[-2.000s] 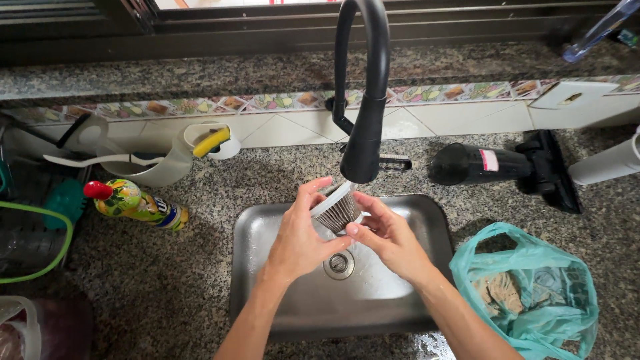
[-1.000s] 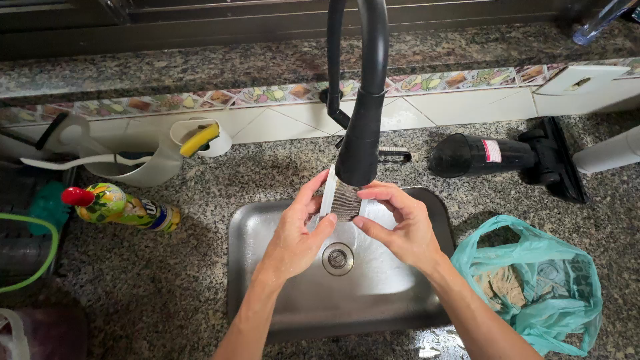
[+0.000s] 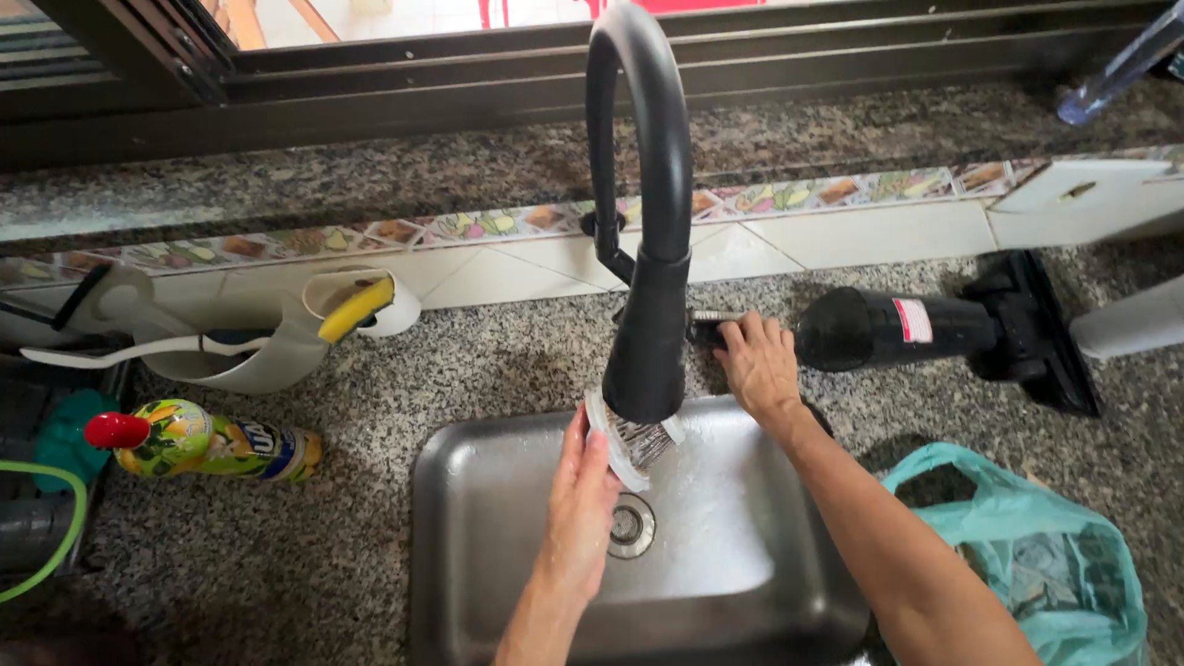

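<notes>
A pleated filter with a white plastic rim (image 3: pixel 633 448) is held in my left hand (image 3: pixel 585 495), just under the head of the black kitchen faucet (image 3: pixel 647 351). Below it is the stainless steel sink (image 3: pixel 499 555) with its round drain (image 3: pixel 631 525). Behind the sink's right part, my right hand (image 3: pixel 760 361) reaches to the base of the faucet, with its fingers on the dark lever or plate (image 3: pixel 712 319) there. The fingertips are partly hidden, so a firm grip cannot be told.
Right of my right hand lies a black handheld vacuum part (image 3: pixel 888 328); nearer is a teal plastic bag (image 3: pixel 1064 546). On the left are a dish soap bottle (image 3: pixel 213 439), a gray container (image 3: pixel 250 365) and a white cup (image 3: pixel 400 310) with a yellow sponge (image 3: pixel 356 308).
My right hand has let go of the filter and moved back and right to the piece by the faucet's base. My left hand still holds the filter under the faucet head.
</notes>
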